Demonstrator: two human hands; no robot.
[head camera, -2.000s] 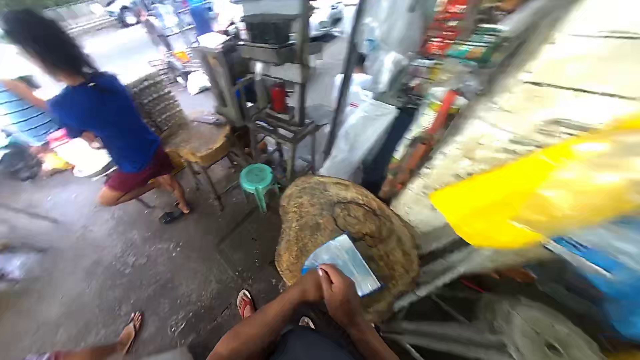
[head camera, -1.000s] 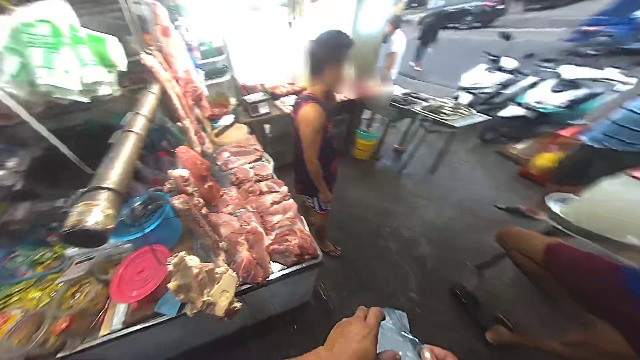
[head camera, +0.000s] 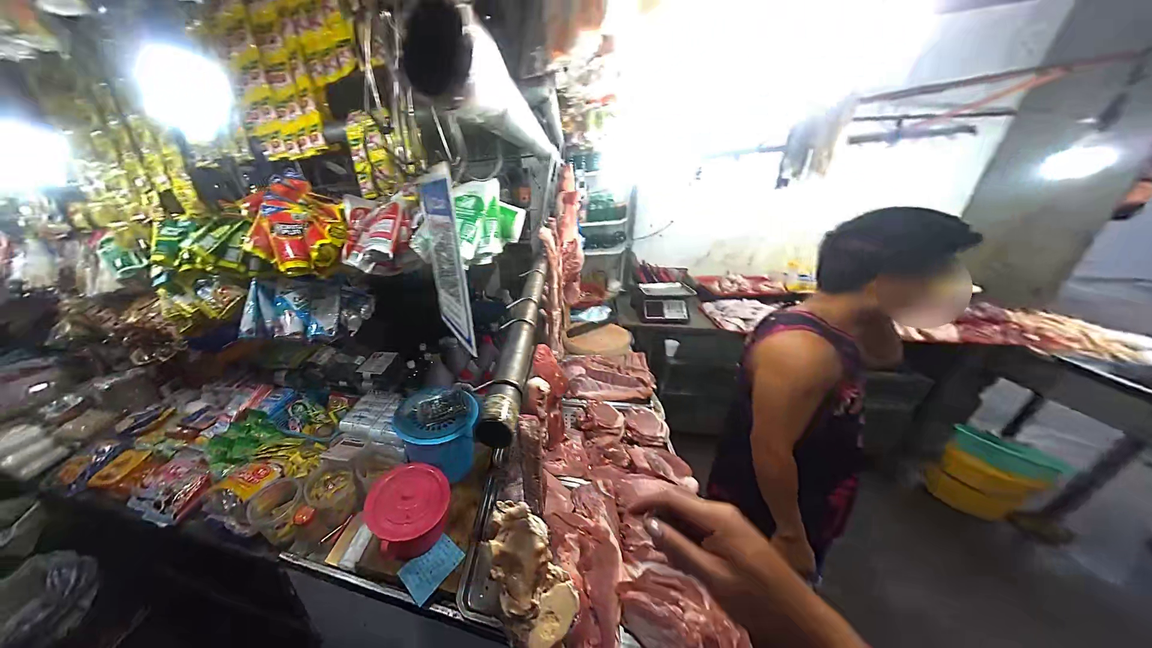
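My right hand (head camera: 711, 549) reaches in from the lower right over pieces of raw meat (head camera: 585, 549) laid in rows on a stall counter. Its fingers are slightly bent and apart, with nothing seen in them; whether the fingertips touch the meat cannot be told. My left hand is out of view. Left of the meat, a pale lumpy cut (head camera: 522, 567) lies by the metal tray's edge. Beside it stand a red-lidded tub (head camera: 407, 508) and a blue container (head camera: 436, 432), with a light blue paper (head camera: 432, 569) bearing writing.
A person (head camera: 801, 387) in a dark sleeveless top stands just right of the counter. A metal pipe (head camera: 517, 360) slants above it. Packets (head camera: 292, 234) hang at left over more goods. Behind are a scale (head camera: 664, 310) and another meat table; green and yellow tubs (head camera: 990, 472) stand on the floor.
The view has swung far to the left, from the street side to the meat stall. Both hands were together at a bluish packet; now one hand shows over the meat, and the packet is out of view.
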